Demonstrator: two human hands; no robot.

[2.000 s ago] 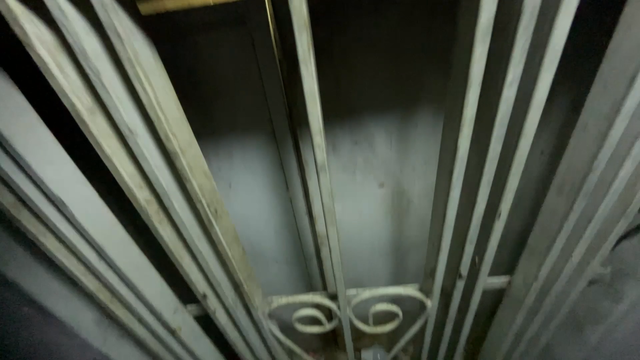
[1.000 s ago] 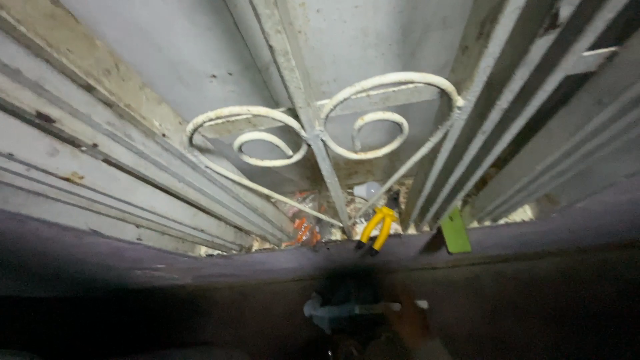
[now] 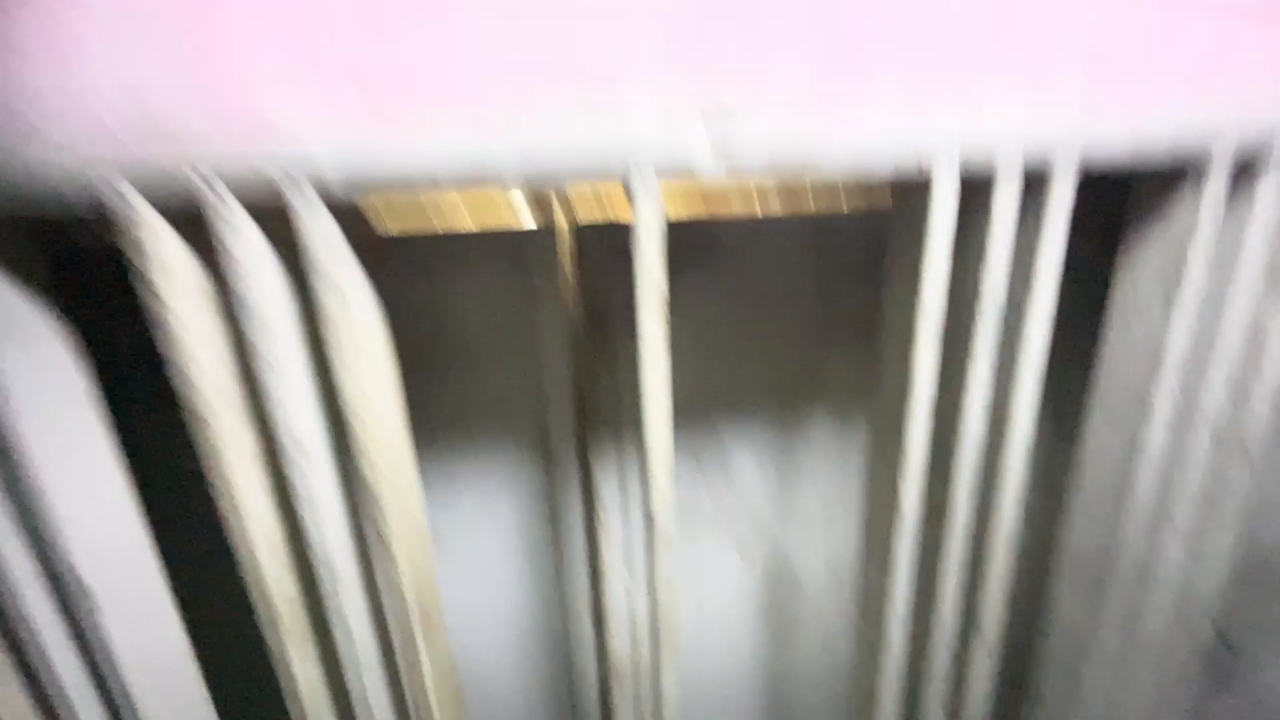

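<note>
Neither my left hand nor my right hand shows in the head view, so what they hold or touch is hidden. Strong motion blur covers the picture. Pale painted metal bars (image 3: 655, 400) run upright through the middle, with further groups of bars (image 3: 985, 430) at the right and wider slanting ones (image 3: 345, 400) at the left. Behind them a grey panel (image 3: 770, 560) is lit low down and dark higher up. A yellowish strip (image 3: 760, 199) crosses behind the bars near their upper ends.
A bright pinkish-white band (image 3: 640, 80) fills the top of the view. Dark gaps stand between the bar groups at left and right. At the far left is a broad pale upright (image 3: 80, 480).
The view has swung upward. The scrollwork, the yellow-handled tool, the green object and the blurred hand of one second ago are out of view.
</note>
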